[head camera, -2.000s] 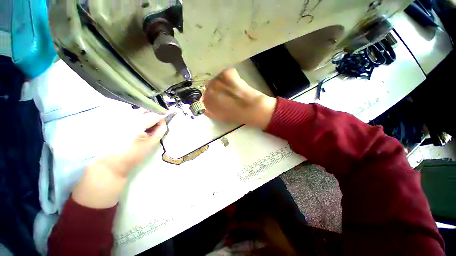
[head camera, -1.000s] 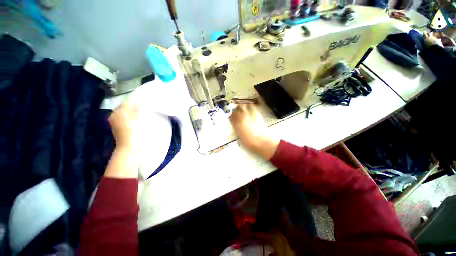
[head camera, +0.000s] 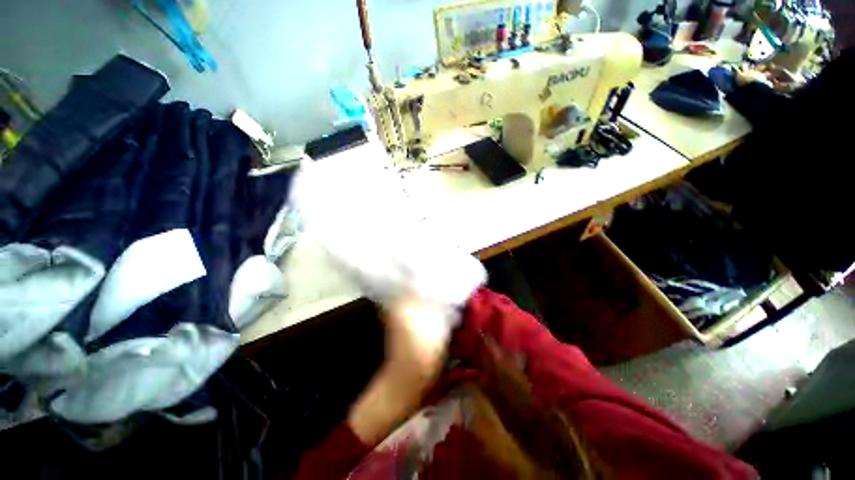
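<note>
A white tube, which looks like a sleeve turned inside out (head camera: 366, 220), is blurred and held up in front of the table's edge, slanting from upper left to lower right. My left hand (head camera: 412, 342) is at its near end with the fingers against the cloth, seemingly gripping it. My right arm comes in from the lower right and its cuff meets the same end of the tube. My right hand is hidden, in or behind the white cloth. The sewing machine (head camera: 506, 94) stands beyond it on the white table (head camera: 553, 202).
A stack of navy quilted sleeves (head camera: 178, 169) with white ends lies at left. A black phone-like rectangle (head camera: 495, 161), slim snips (head camera: 448, 167) and black cords (head camera: 600, 145) lie by the machine. A box of navy pieces (head camera: 698, 244) is below right. Another person (head camera: 797, 169) is at far right.
The view has swung up and back from the machine. My left hand has moved from the table's left side towards my lap, and the white piece is lifted. My right hand has left the needle area.
</note>
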